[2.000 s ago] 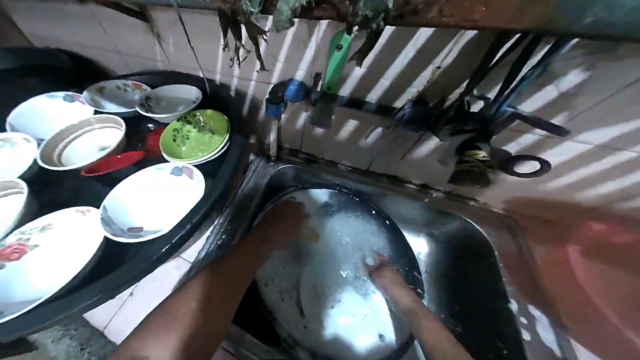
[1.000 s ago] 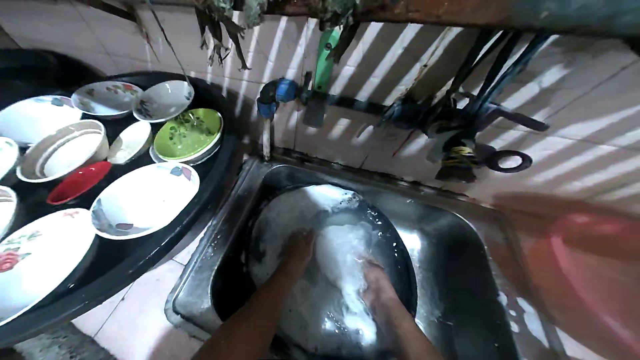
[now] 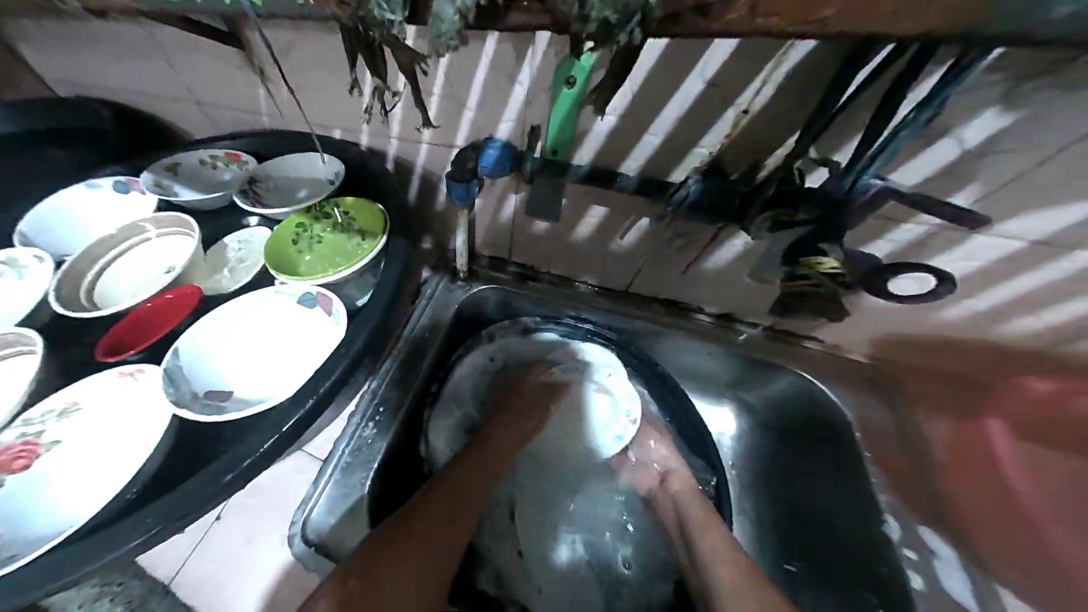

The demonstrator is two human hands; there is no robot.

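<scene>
A white plate (image 3: 614, 399) is tilted up above cloudy, soapy water (image 3: 586, 527) inside a round black basin (image 3: 710, 442). My right hand (image 3: 650, 455) grips its lower right edge, with the palm partly turned up. On the plate's left side lies my left hand (image 3: 534, 395), pressed against its face; its fingers are blurred, and whether they hold something cannot be seen. The basin stands in a stainless steel sink (image 3: 790, 442). More of what lies under the cloudy water is hidden.
At left, a big black tub (image 3: 374, 357) holds several bowls, among them a green bowl (image 3: 327, 242), a red bowl (image 3: 149, 323) and a white oval bowl (image 3: 255, 353). A pipe with blue fittings (image 3: 497, 158) and a green-handled tool (image 3: 568, 102) are at the wall. A red plastic basin (image 3: 1028, 476) is at right.
The white plate now shows above the water between my hands. My left hand has moved up onto it, and my right hand is at its edge.
</scene>
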